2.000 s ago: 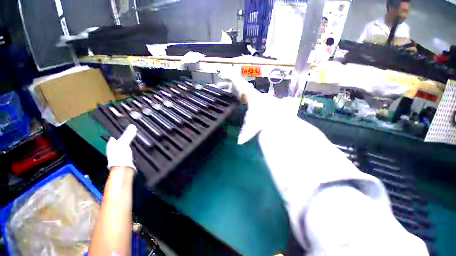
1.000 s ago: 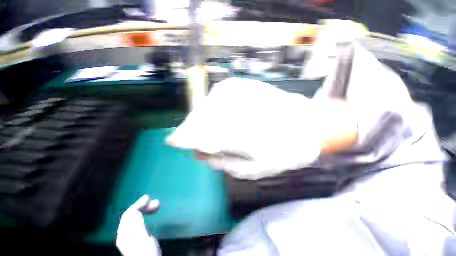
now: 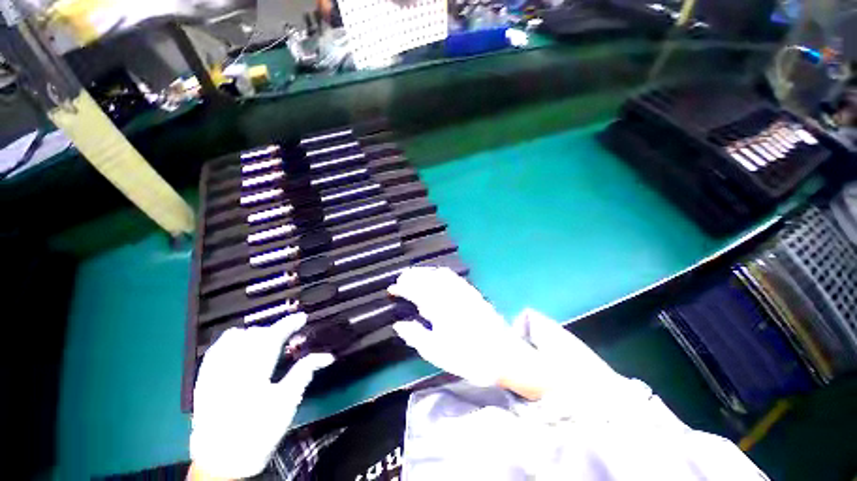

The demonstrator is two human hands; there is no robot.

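Observation:
A black slotted tray point(image 3: 214, 235) lies on the green mat in front of me, holding a row of black rod units with silvery ribbed ends. My left hand point(image 3: 246, 390), in a white glove, is at the tray's near left corner, thumb and fingers around the left end of the nearest rod unit point(image 3: 329, 334). My right hand point(image 3: 451, 324), also white-gloved, is at that unit's right end, with its fingertips on it. The unit lies low, at the near edge of the tray; whether it is lifted is unclear.
Stacked black trays point(image 3: 677, 178) with more rod units stand at the right. A yellow-wrapped post point(image 3: 127, 169) rises at the left. A shelf point(image 3: 310, 86) with clutter and a white punched sheet point(image 3: 395, 28) is behind. Blue and grey crates point(image 3: 738, 343) are below the bench edge at the right.
The view has swung from the left tray and crate to this tray. Both hands have come together at its near edge, on the nearest rod unit.

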